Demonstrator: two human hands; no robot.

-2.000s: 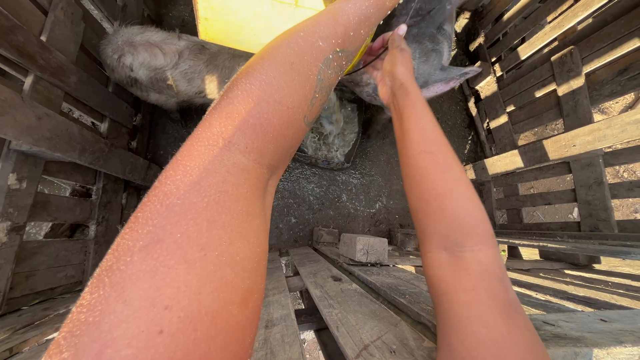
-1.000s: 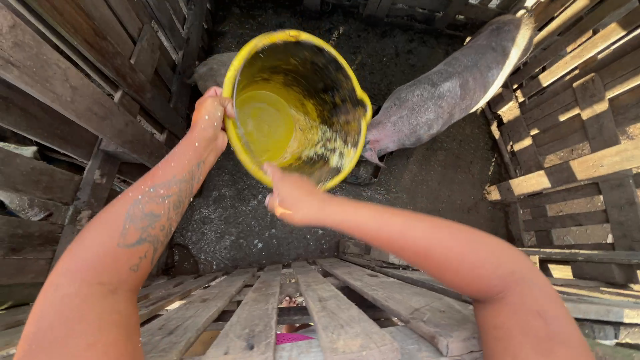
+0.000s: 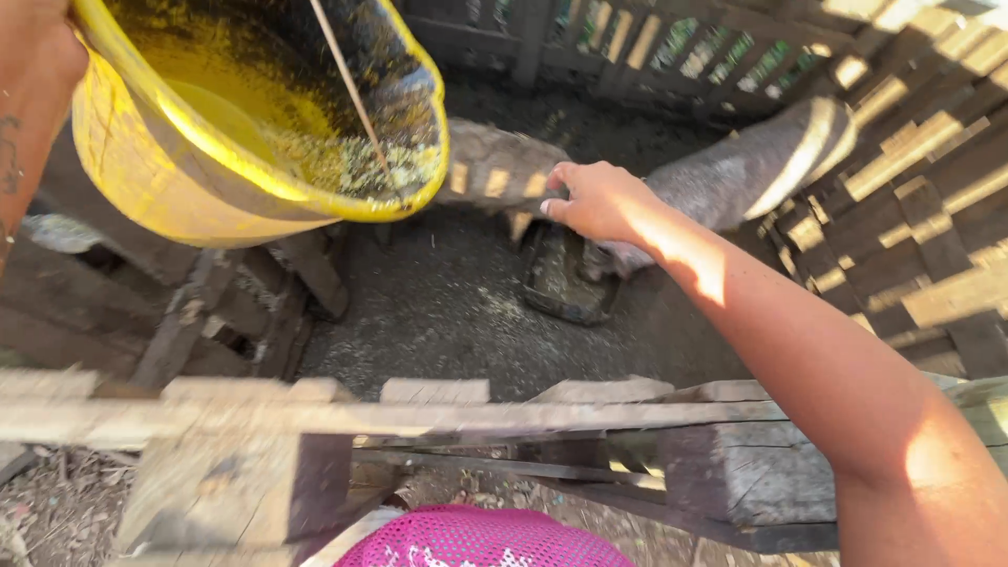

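My left hand grips the rim of a yellow plastic bucket at the upper left. The bucket is tilted, with wet yellowish feed at its bottom and a thin handle across its mouth. My right hand is held out over the pen with fingers apart and nothing in them. Beyond and below it, a dark feeding trough sits on the dirt floor. One gray pig has its snout at the trough. Another pig stands to the left, its head partly hidden behind my right hand.
Wooden slat walls surround the pen, with the right wall in patchy sun. A plank fence rail runs across in front of me. Scattered feed lies on the dark floor. Pink mesh clothing shows at the bottom.
The bucket has moved to the upper left in my left hand. My right hand has let go of it and is over the pen. The view has shifted, and both pigs show more fully.
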